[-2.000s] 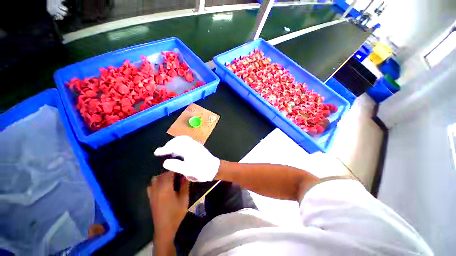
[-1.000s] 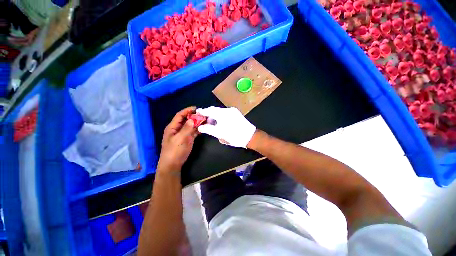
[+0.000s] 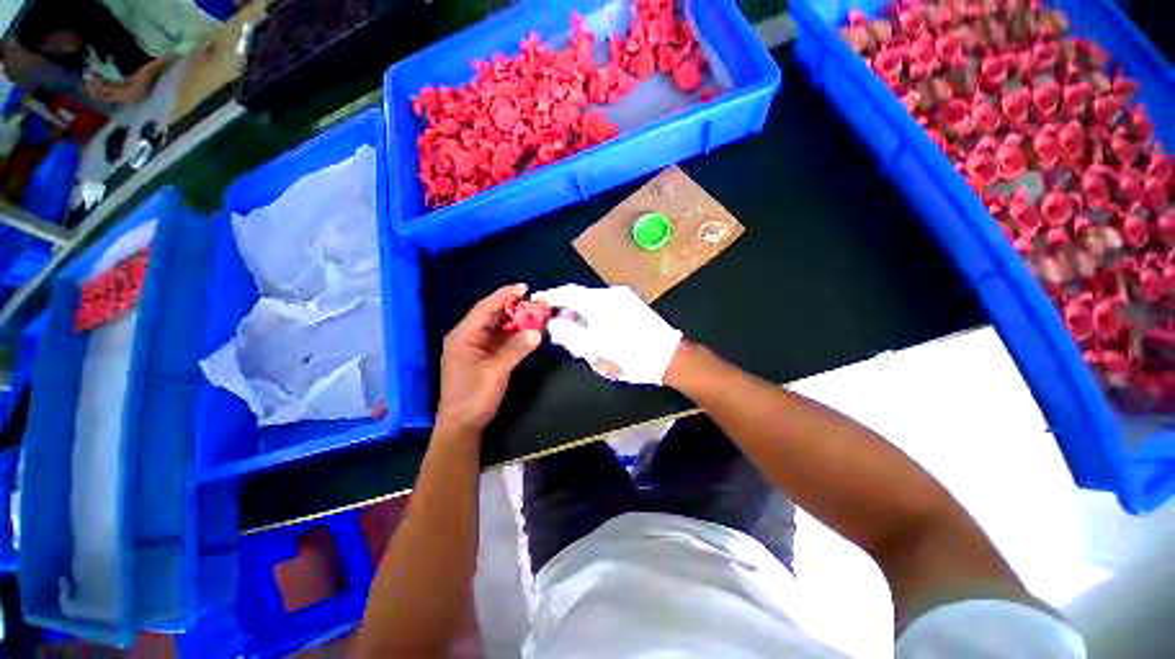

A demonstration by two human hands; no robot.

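Note:
My bare left hand point(image 3: 482, 357) pinches a small red part point(image 3: 527, 314) between thumb and fingers over the dark bench. My right hand point(image 3: 616, 335), in a white glove, touches the part's right side with its fingertips; something small and purplish shows between them, too small to name. A tan board point(image 3: 679, 264) with a bright green cup point(image 3: 652, 231) lies just beyond the hands. A blue tray point(image 3: 586, 176) ahead holds a loose heap of red parts point(image 3: 496, 122). A long blue tray point(image 3: 930, 193) at the right holds red assemblies point(image 3: 1053, 148) with pale spots.
A blue tray point(image 3: 407, 322) with a crumpled white liner point(image 3: 316, 283) stands left of the hands. Farther left, another blue tray holds a few red parts point(image 3: 114, 292). The bench's front edge point(image 3: 586, 443) runs below my hands. Another person's arm point(image 3: 135, 80) shows at the upper left.
The view has swung left since the oldest frame. My hands have come up from the bench's front edge and are together at the red part. Since one second ago they have barely moved.

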